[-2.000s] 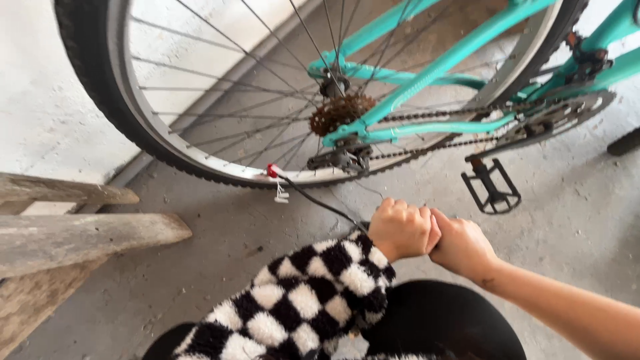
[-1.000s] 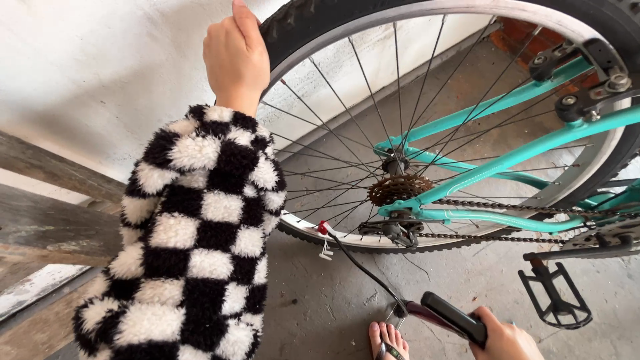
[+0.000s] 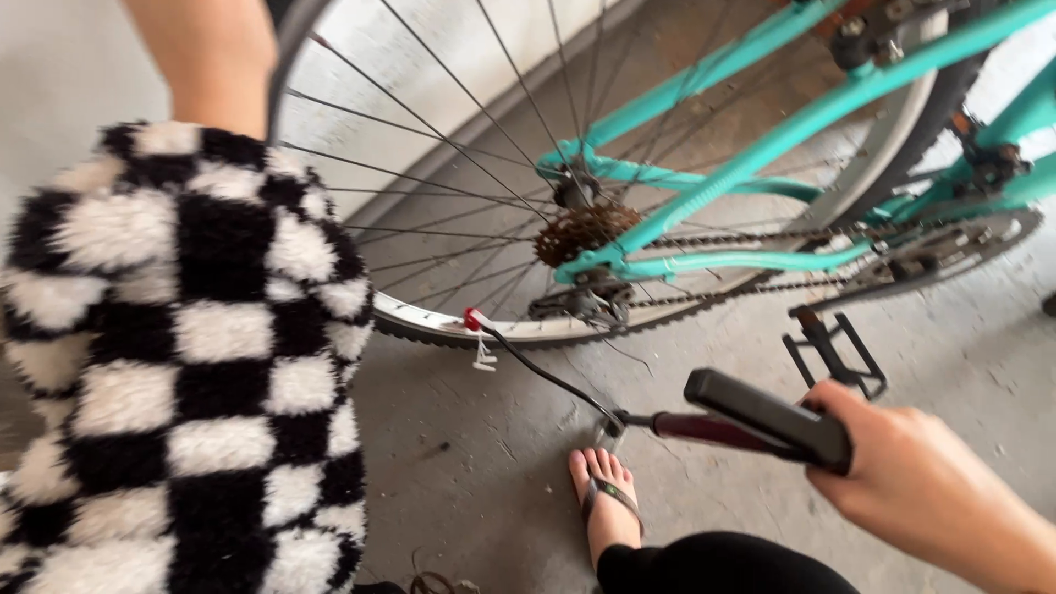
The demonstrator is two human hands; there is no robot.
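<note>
My right hand (image 3: 874, 454) grips the black handle (image 3: 771, 421) of a bicycle floor pump, whose dark red barrel (image 3: 714, 432) slants down toward my foot. From the pump base a black hose (image 3: 549, 375) runs to a red pump head (image 3: 473, 319) at the rim of the bicycle's rear wheel (image 3: 528, 332). A small white piece hangs under that head. At the upper left, my left hand (image 3: 202, 49) reaches up beside the tire; its fingers are cut off by the frame's top edge. A fuzzy checkered sleeve (image 3: 190, 355) covers that arm.
The turquoise bicycle frame (image 3: 742, 148) spans the upper right, with a rusty cassette (image 3: 582, 233), a chain and a black pedal (image 3: 835, 355). My sandaled foot (image 3: 609, 503) rests on the concrete floor (image 3: 462, 462) by the pump base. A white wall stands behind the wheel.
Two seconds ago both hands were together at the pump handle. My left hand has since moved up to the tire at the upper left, while my right hand remains on the handle.
</note>
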